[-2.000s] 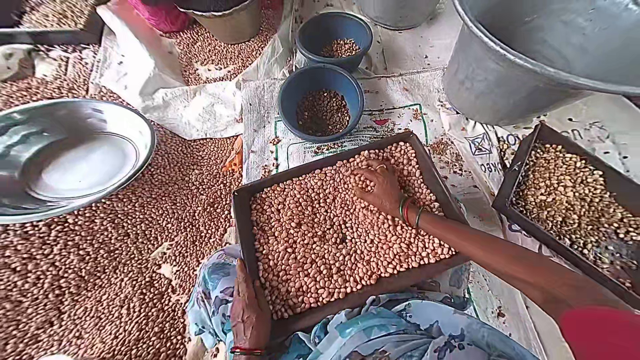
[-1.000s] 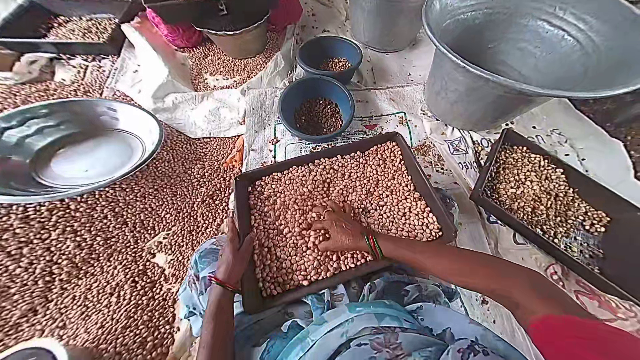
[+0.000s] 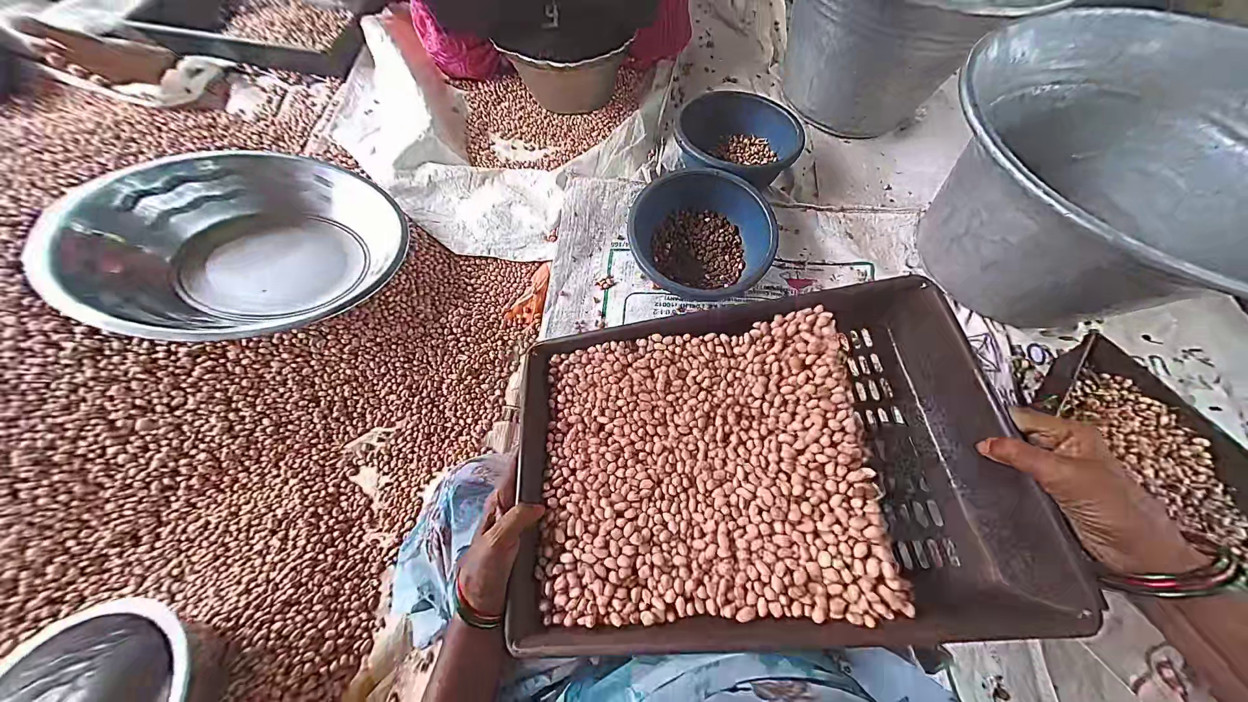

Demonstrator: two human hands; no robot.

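Note:
A dark slotted sieve tray (image 3: 975, 487) is held over my lap, tipped so that the peanut kernels (image 3: 702, 468) lie heaped on its left side. Slots show on the bare right part of its bottom. My left hand (image 3: 497, 556) grips the tray's left rim, thumb on top. The right rim is gripped by my right hand (image 3: 1092, 487), with its thumb over the edge. Under and beyond my right hand lies a second dark tray (image 3: 1092, 356) with paler, broken kernels and bits in it.
Loose peanut kernels (image 3: 244, 468) spread widely at left, with a steel basin (image 3: 390, 229) on them. Two blue bowls (image 3: 639, 234) holding some kernels stand beyond the tray. Large metal tubs (image 3: 1014, 234) stand at right. At the top, another person's hand (image 3: 107, 54) rests near a further tray.
My right hand has left the kernels and taken hold of the tray's right rim. The kernels have shifted to the left side, baring slots at right. The tray looks raised.

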